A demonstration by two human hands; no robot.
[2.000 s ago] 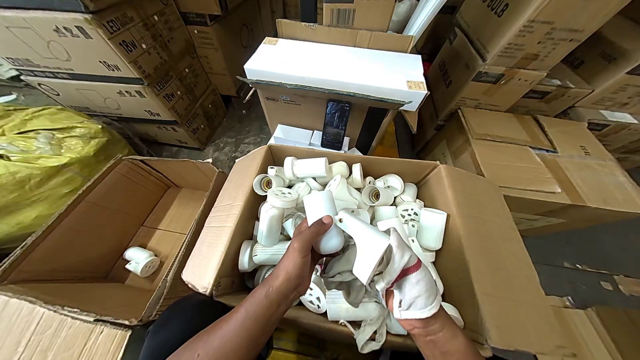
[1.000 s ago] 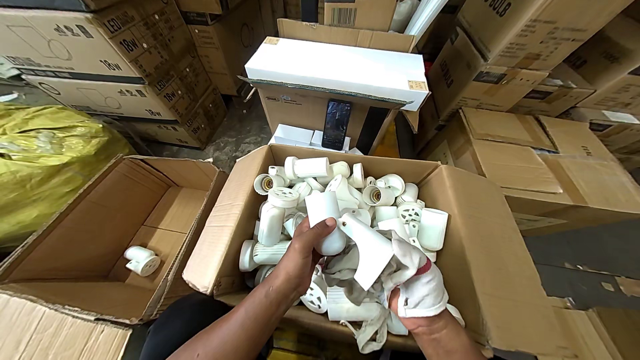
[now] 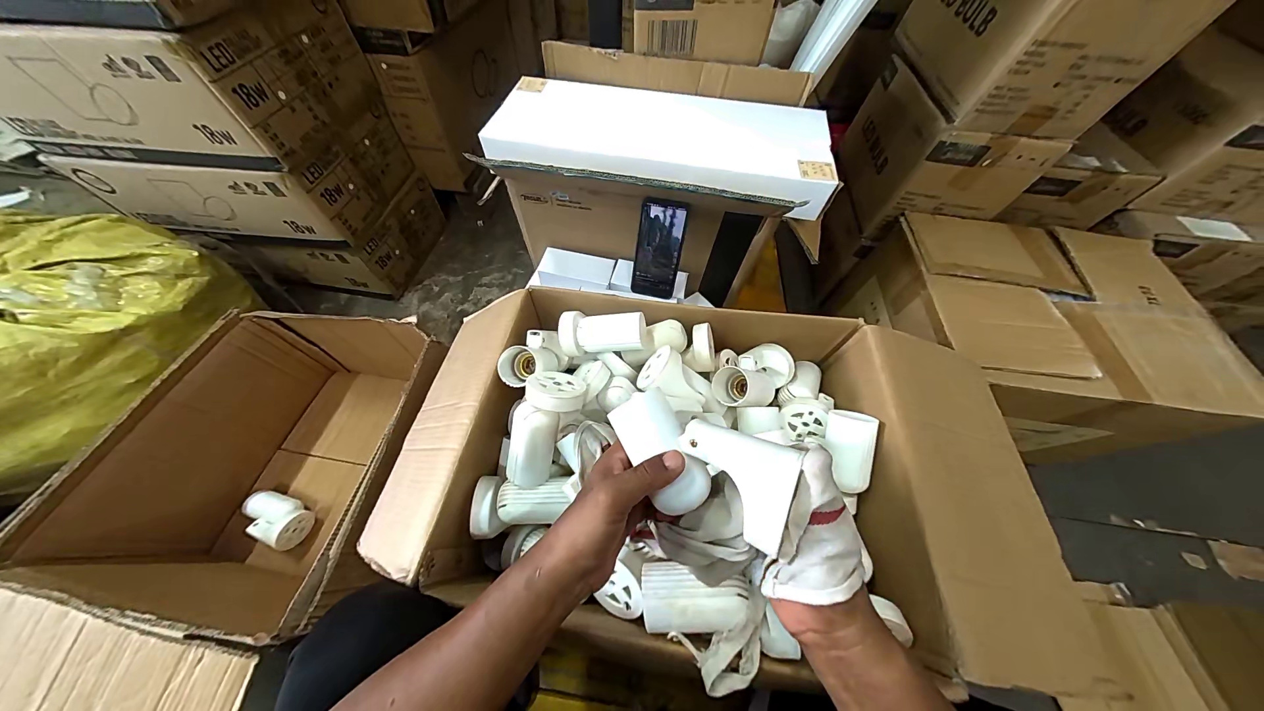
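My bare left hand (image 3: 622,499) grips a white plastic lamp holder (image 3: 652,444) by its rounded lower end, over an open cardboard box (image 3: 948,464). My right hand (image 3: 815,543) wears a white cloth glove with a red stripe, with pale cloth bunched beside it, and is at the holder's flared white arm (image 3: 755,474); its fingers are mostly hidden. Around and under both hands lie several white lamp holders (image 3: 746,385), some with brass-coloured sockets showing. At the left, another cardboard box (image 3: 385,434) contains white fittings (image 3: 281,520).
A phone (image 3: 660,247) leans upright against a carton behind the box, with a long white box (image 3: 671,128) on top. Stacked cartons (image 3: 197,207) stand at back left, more cartons (image 3: 1106,326) at right. A yellow plastic sack (image 3: 89,326) bulges at far left.
The gloved right hand has shifted slightly at the flared arm, and the cloth around it has moved. The left hand keeps its hold on the lamp holder.
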